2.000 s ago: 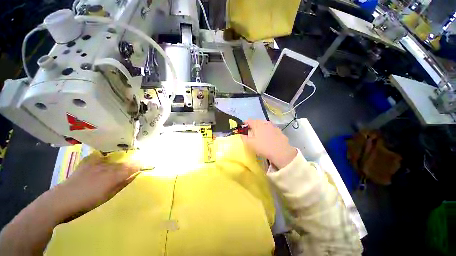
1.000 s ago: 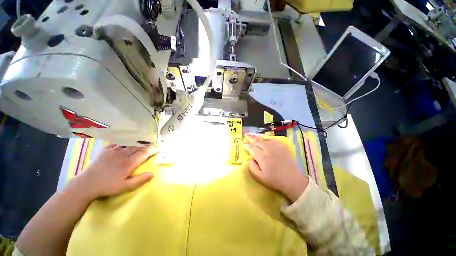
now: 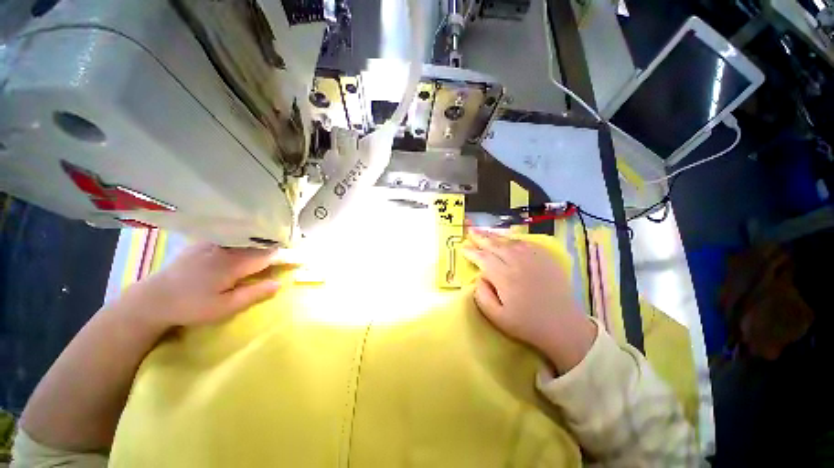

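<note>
A large yellow bag body (image 3: pixel 274 393) with a centre seam lies in front of me, its far edge under the clamp. The clamp's yellow-taped right arm (image 3: pixel 450 242) has handwriting on it. My left hand (image 3: pixel 206 283) lies on the bag's far left edge. My right hand (image 3: pixel 526 292) lies flat on its far right edge, fingertips beside the clamp arm. The stitching area between my hands is washed out by bright light. The red-and-black pen-like tool (image 3: pixel 549 214) lies beyond my right hand.
The white machine head (image 3: pixel 137 110) fills the upper left. A white air hose (image 3: pixel 352 175) curves down beside the needle area. The control panel (image 3: pixel 686 87) stands at upper right. The template plate (image 3: pixel 599 274) with striped tape shows right of my hand; more yellow material (image 3: pixel 669 352) lies beyond.
My right hand has let go of the red-and-black tool and now lies on the bag. My left hand stays on the left edge. The view has moved closer to the machine.
</note>
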